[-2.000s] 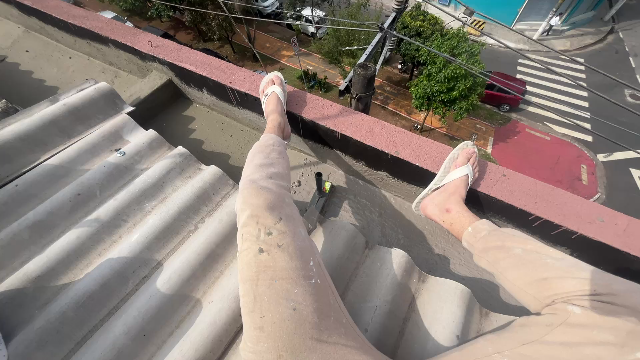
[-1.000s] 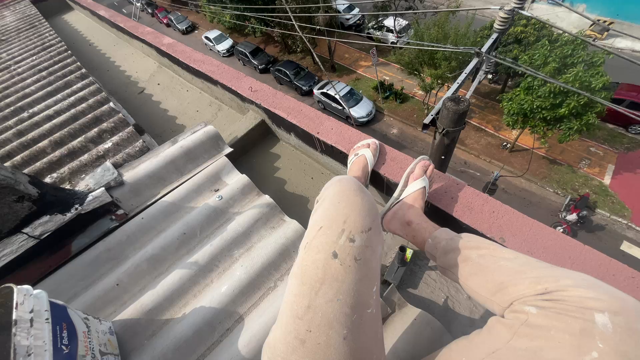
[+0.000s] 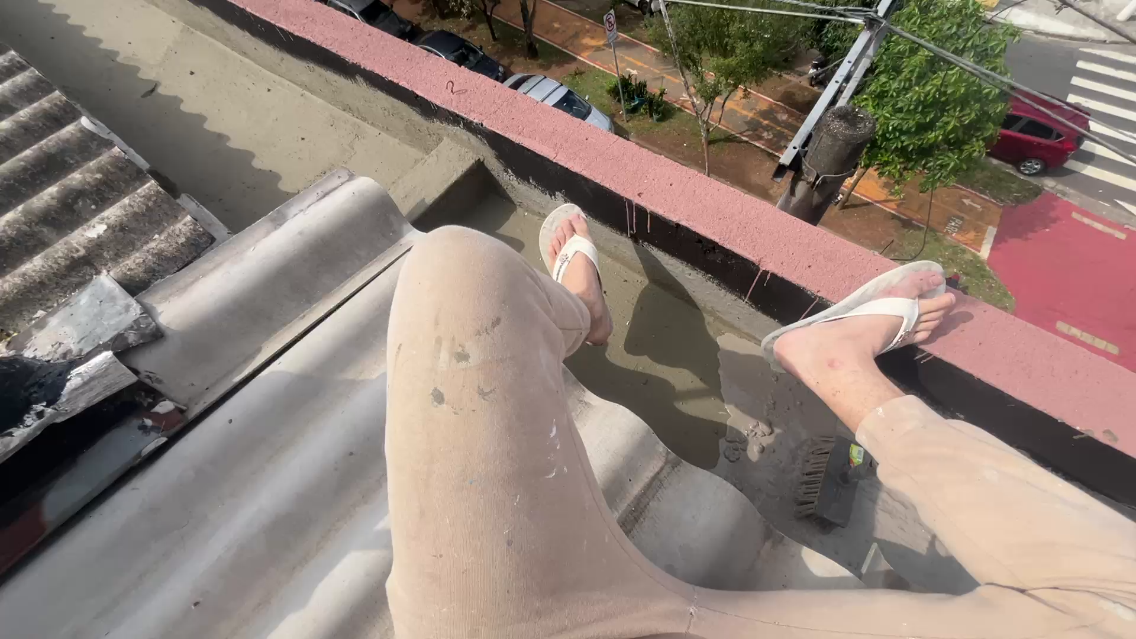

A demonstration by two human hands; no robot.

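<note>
Neither of my hands shows in the head view. My legs, in paint-spotted beige trousers, stretch over corrugated roof sheets. One foot in a white flip-flop is down in the grey cement gutter, at the foot of the parapet. The other flip-flop presses on the pink top of the parapet. Below that leg, a brush with stiff bristles lies on the gutter floor, partly hidden by the trouser leg. Small lumps of mortar are beside it.
Beyond the parapet is a drop to a street with parked cars, trees and a red car. A utility pole with cables stands close to the wall. Older weathered roof sheets and torn metallic flashing are on the left.
One foot has come down from the parapet's top into the gutter; the other has moved right along the parapet, away from it. The view has swung left and partly back.
</note>
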